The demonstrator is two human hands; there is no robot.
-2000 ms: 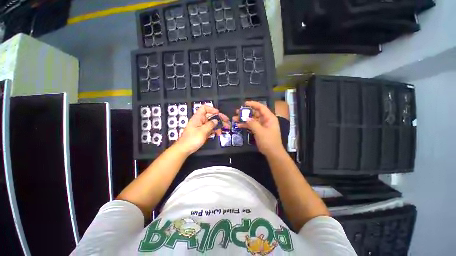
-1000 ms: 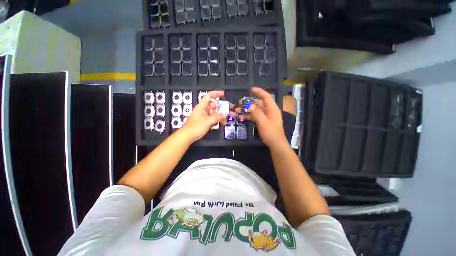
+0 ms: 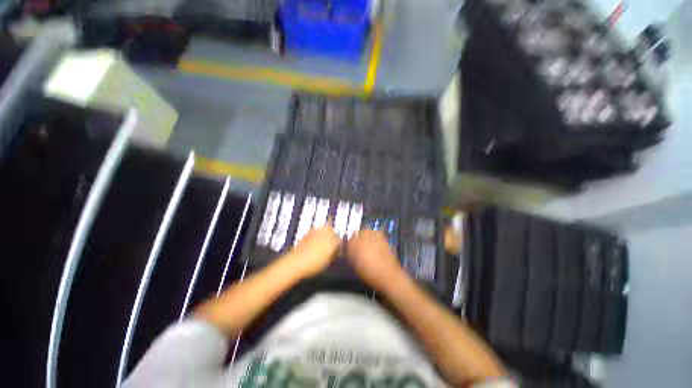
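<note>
The black parts tray [image 3: 262, 182] lies in front of me, and the frame is blurred. White-faced square parts [image 3: 306, 218] fill three left pockets of the near row. Bluish parts [image 3: 384, 226] show in the fourth pocket, and dark glossy parts [image 3: 426, 259] in the fifth. The far row holds dark parts [image 3: 325, 168]. My left hand [image 3: 319, 248] and my right hand [image 3: 369, 254] are close together over the near edge of the third and fourth pockets. Their fingers are blurred, and I cannot tell whether they hold a part.
A second black tray [image 3: 366, 112] lies beyond. Stacked black trays [image 3: 542, 276] stand at right, and a stack with silvery parts [image 3: 592, 72] at upper right. Black panels with white edges [image 3: 155, 265] are at left, with a pale box [image 3: 114, 89] behind. A blue bin [image 3: 326, 29] is on the floor.
The view has tilted up and turned, bringing in the blue bin and the upper-right stack. The two hands have come closer together, nearer the tray's front edge. The parts held earlier are no longer visible.
</note>
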